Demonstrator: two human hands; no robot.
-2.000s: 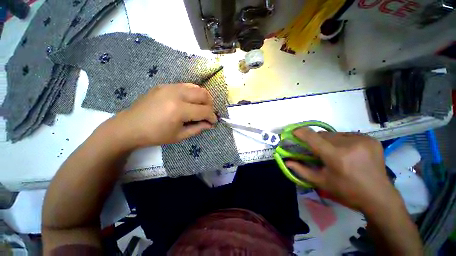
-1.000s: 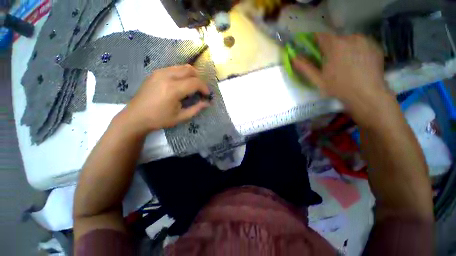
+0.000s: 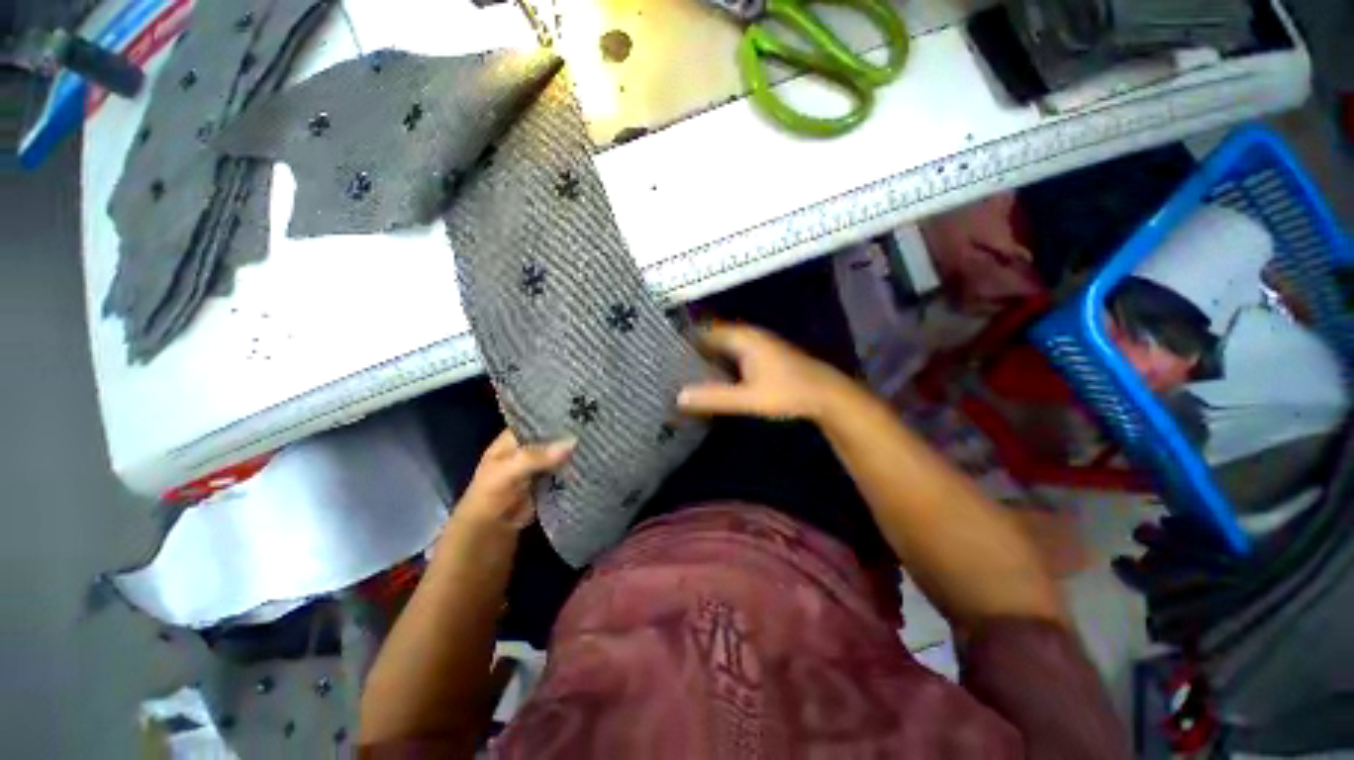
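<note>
A grey patterned cut piece (image 3: 579, 319) with dark flower motifs runs from the needle area over the table's front edge to my lap. A second grey part (image 3: 357, 141) spreads left from the needle area. My left hand (image 3: 512, 472) grips the hanging piece at its left edge, thumb on top. My right hand (image 3: 750, 379) is at its right edge with thumb and fingers apart; whether it holds the edge is unclear. The green-handled scissors (image 3: 821, 63) lie on the tabletop, their blades mostly cut off by the frame.
A fanned stack of grey panels (image 3: 186, 178) lies at table left. A dark stack (image 3: 1106, 45) is at back right. A blue basket (image 3: 1091, 334) with scraps stands right below the table (image 3: 772, 201). A white piece (image 3: 282, 527) hangs below the left edge.
The scissors have left my right hand and lie on the table. Both hands have moved down to the hanging grey piece, which reaches further over my lap. The view has tilted lower.
</note>
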